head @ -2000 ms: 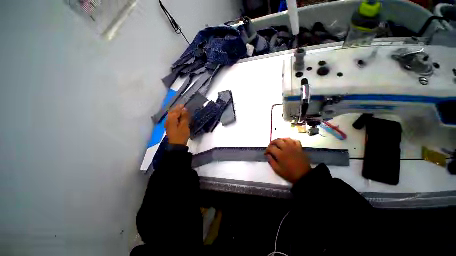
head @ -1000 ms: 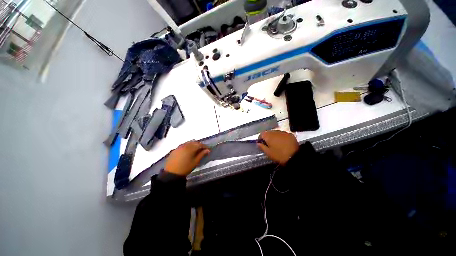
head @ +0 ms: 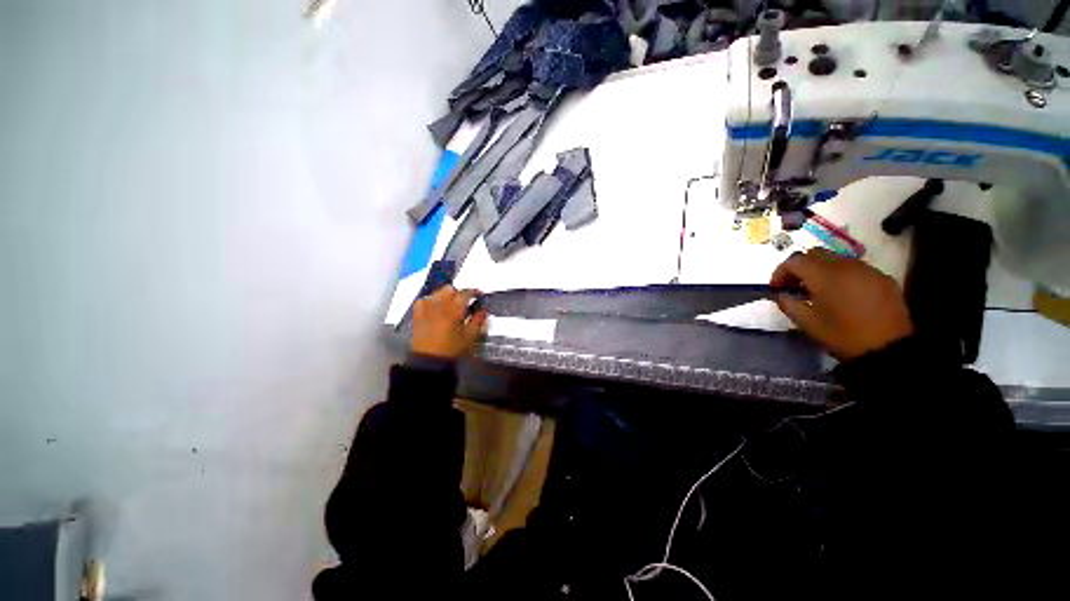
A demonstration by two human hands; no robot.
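Observation:
A long grey fabric strip (head: pixel 634 303) with a dark edge is stretched between my two hands along the front of the white table. My left hand (head: pixel 446 324) grips its left end near the table's left corner. My right hand (head: pixel 847 303) pinches its right end below the needle area. A second grey strip (head: pixel 692 344) lies just in front of it along the table's ruler-marked edge; its right end is hidden at my right hand and sleeve. Several short folded band pieces (head: pixel 542 206) lie left of the machine.
The white sewing machine (head: pixel 915 117) stands at the right, with a red-and-blue tool (head: pixel 835 235) near the needle. A black phone (head: pixel 948 276) lies right of my right hand, a yellow block (head: pixel 1052 308) beyond it. A dark fabric pile (head: pixel 575 53) covers the far left corner.
My hands have moved apart, drawing the strip out straight; my left hand is now near the left corner and my right hand near the phone. The camera view has also turned.

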